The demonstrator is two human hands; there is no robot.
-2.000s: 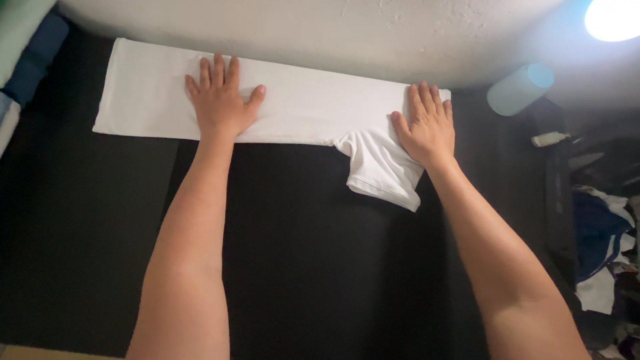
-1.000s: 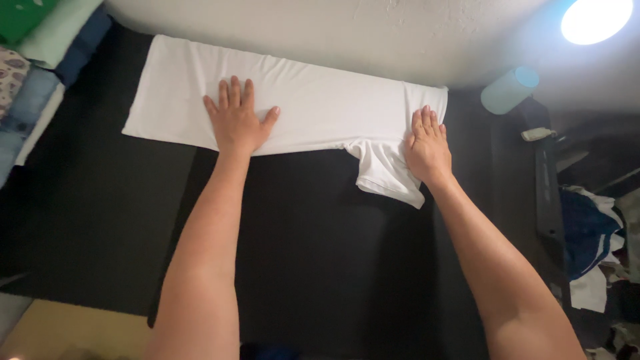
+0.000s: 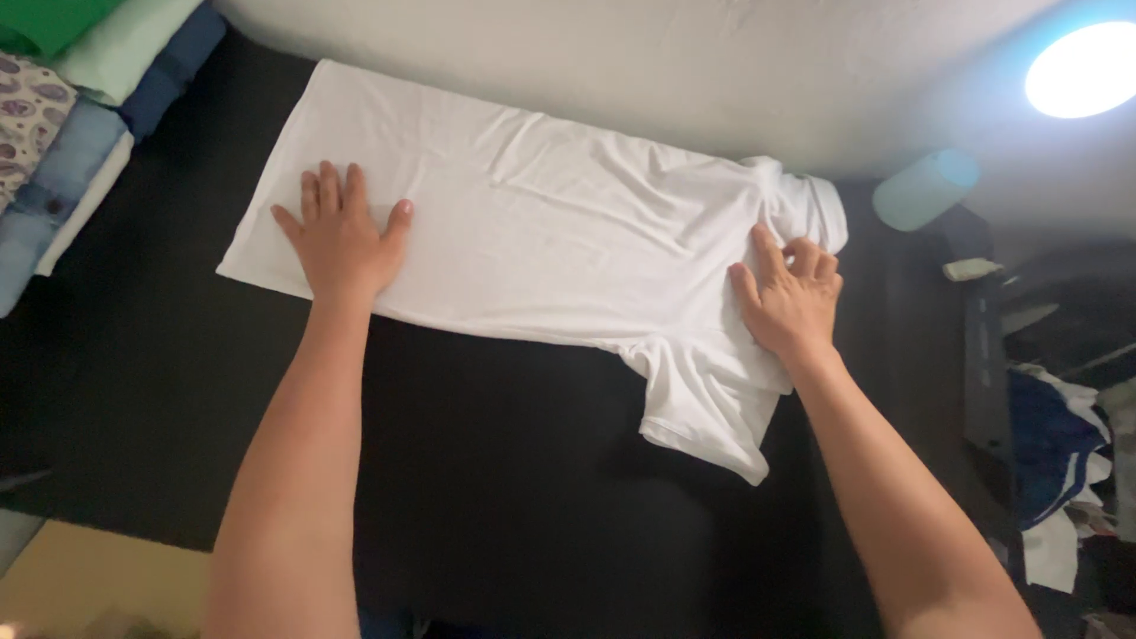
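A white short-sleeved T-shirt (image 3: pixel 532 240) lies on the black tabletop (image 3: pixel 550 461), its hem at the left and its neck end at the right. One sleeve points toward me; near the wall, fabric is bunched at the upper right. My left hand (image 3: pixel 346 235) rests palm down with fingers spread on the shirt near the hem. Against the shoulder area by the neck end is my right hand (image 3: pixel 790 297), its fingers partly bent and the thumb apart. Whether it pinches any cloth cannot be told. Wrinkles run across the shirt's upper middle and right part.
Folded clothes (image 3: pixel 62 160) in green, patterned and blue fabric are stacked at the upper left. A pale wall (image 3: pixel 621 71) borders the table's back. At the right are a light blue cylindrical object (image 3: pixel 925 189), a bright lamp (image 3: pixel 1087 71) and a heap of clothes (image 3: pixel 1056 444).
The shirt's body now spreads wider toward me, with bunched cloth showing at its upper right. My left hand has moved left toward the hem; my right hand's fingers have become bent.
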